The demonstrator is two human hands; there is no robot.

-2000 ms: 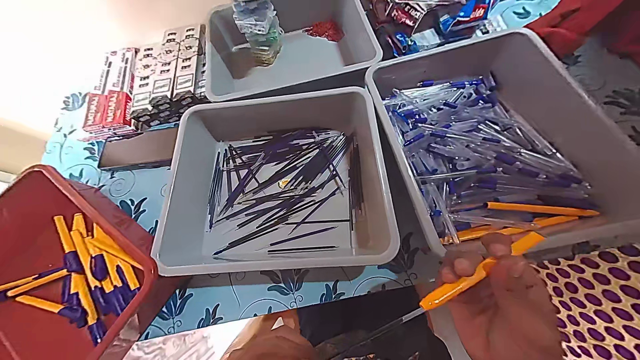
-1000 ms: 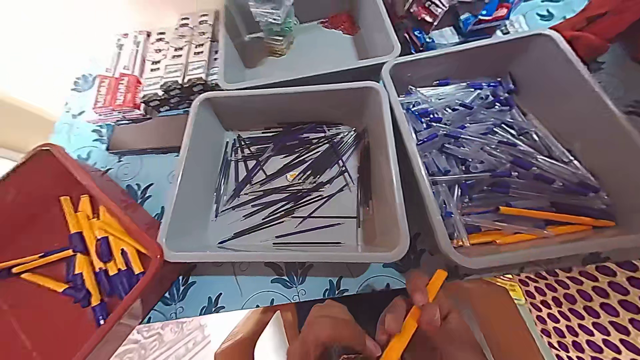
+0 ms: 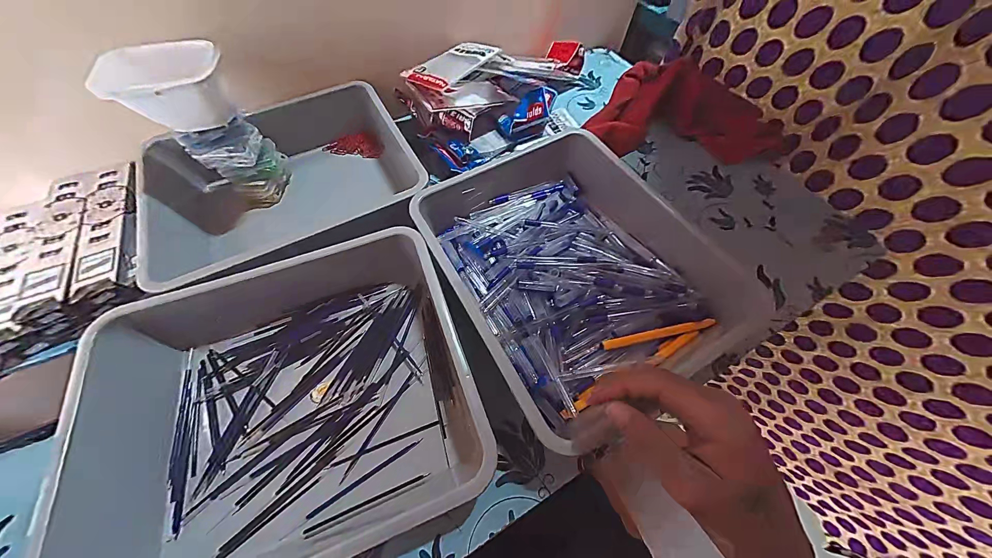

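Note:
My right hand (image 3: 674, 449) reaches over the near edge of the right grey bin (image 3: 542, 430), its fingers at an orange pen barrel (image 3: 583, 398); whether they grip it is unclear. Clear pen barrels with blue ends (image 3: 558, 263) fill much of that bin, and more orange barrels (image 3: 659, 334) lie on top at its near right. Many thin dark pen refills (image 3: 310, 418) are scattered in the grey bin to the left (image 3: 465, 395). My left hand is out of view.
Another grey bin (image 3: 283, 252) behind holds stacked plastic packets (image 3: 232, 155) and small red pieces (image 3: 355, 145). Pen packaging (image 3: 465, 85) and a red cloth (image 3: 682, 108) lie at the back. Boxes (image 3: 70, 232) stand at the left, and a dotted cloth (image 3: 891, 310) covers the right side.
The view has swung right. My right hand has moved from below the bins, where it held an orange barrel, to the right bin. My left hand has left the view.

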